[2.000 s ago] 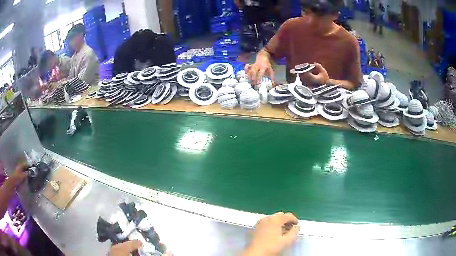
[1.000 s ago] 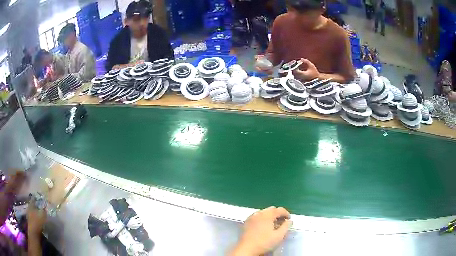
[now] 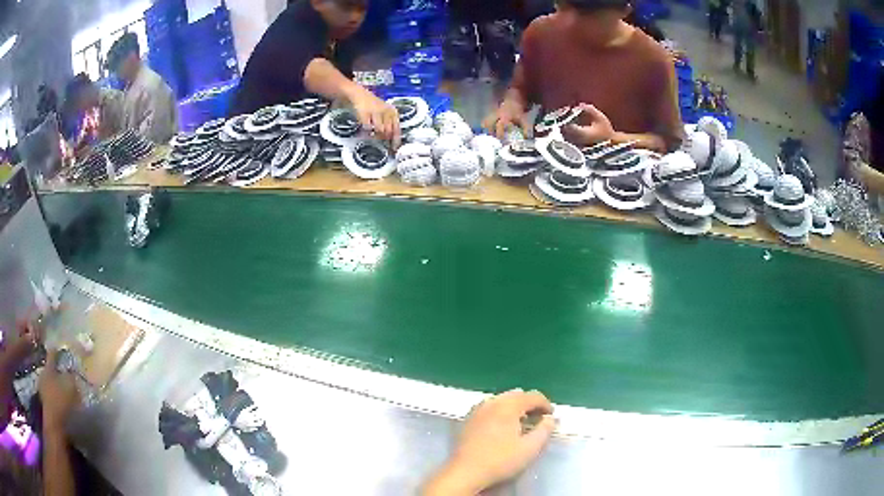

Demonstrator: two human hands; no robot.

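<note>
My right hand (image 3: 501,438) rests on the pale edge of the belt at the lower centre, fingers curled. A dark spot shows between thumb and fingers; I cannot tell whether it is a small object or shadow. My left hand is out of the picture. A part-assembled figurine (image 3: 225,433), black with grey-white parts, lies on the shiny metal bench (image 3: 354,436) left of my right hand, with no hand on it.
A green conveyor belt (image 3: 465,300) crosses the view, with another figurine (image 3: 141,219) at its far left. Disc-shaped parts (image 3: 368,160) and domed parts (image 3: 458,165) are piled beyond. A neighbour's hands work beside a tan pad (image 3: 113,349). A yellow-black tool (image 3: 863,433) lies far right.
My left hand has let go of the figurine and left the picture. The figurine lies on the bench. My right hand stays at the belt edge. Across the belt, a person now reaches to the discs.
</note>
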